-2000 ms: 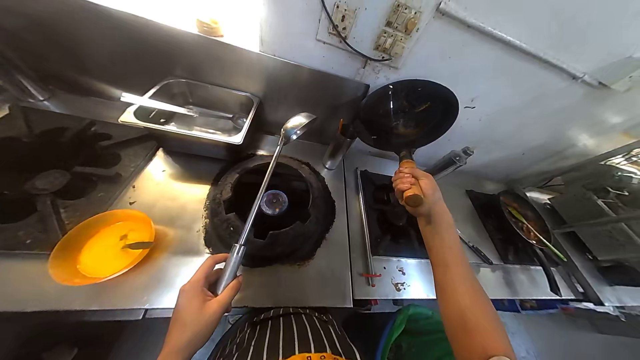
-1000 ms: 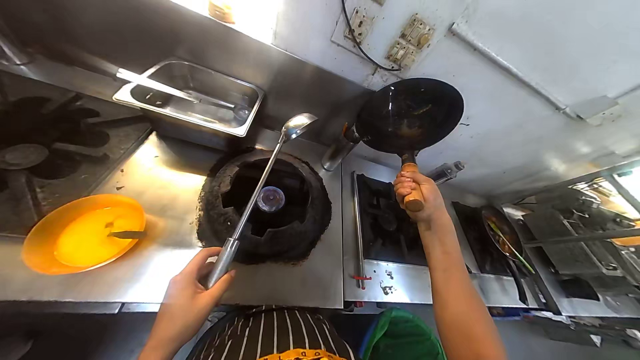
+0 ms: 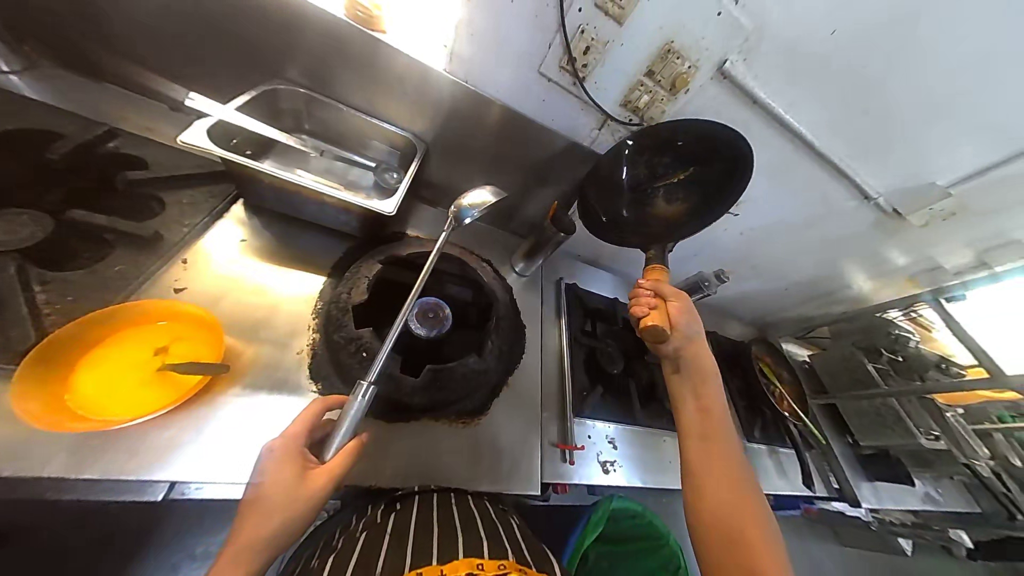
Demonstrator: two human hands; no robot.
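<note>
My left hand point(image 3: 308, 456) is closed around the grey grip of a long metal ladle point(image 3: 412, 292), whose bowl rises above the rear edge of the round black wok burner point(image 3: 488, 320). Raised at the right, my right hand point(image 3: 668, 316) grips the wooden handle of a black wok point(image 3: 668, 180). The wok is tilted, with its inside facing the camera and a dark glossy surface with a few brown marks. An orange bowl point(image 3: 48, 368) of yellow liquid, with a dark utensil handle point(image 3: 194, 369) in it, rests on the steel counter left of the burner.
A rectangular steel pan point(image 3: 304, 180) holding a ladle stands behind the burner. A metal cylinder point(image 3: 544, 244) stands right of it. More gas burners point(image 3: 612, 360) and another pan point(image 3: 780, 380) are at the right. Wall sockets point(image 3: 660, 80) and a cable sit behind.
Both hands keep hold of the ladle and the wok, with little plain movement of either. The view has shifted slightly.
</note>
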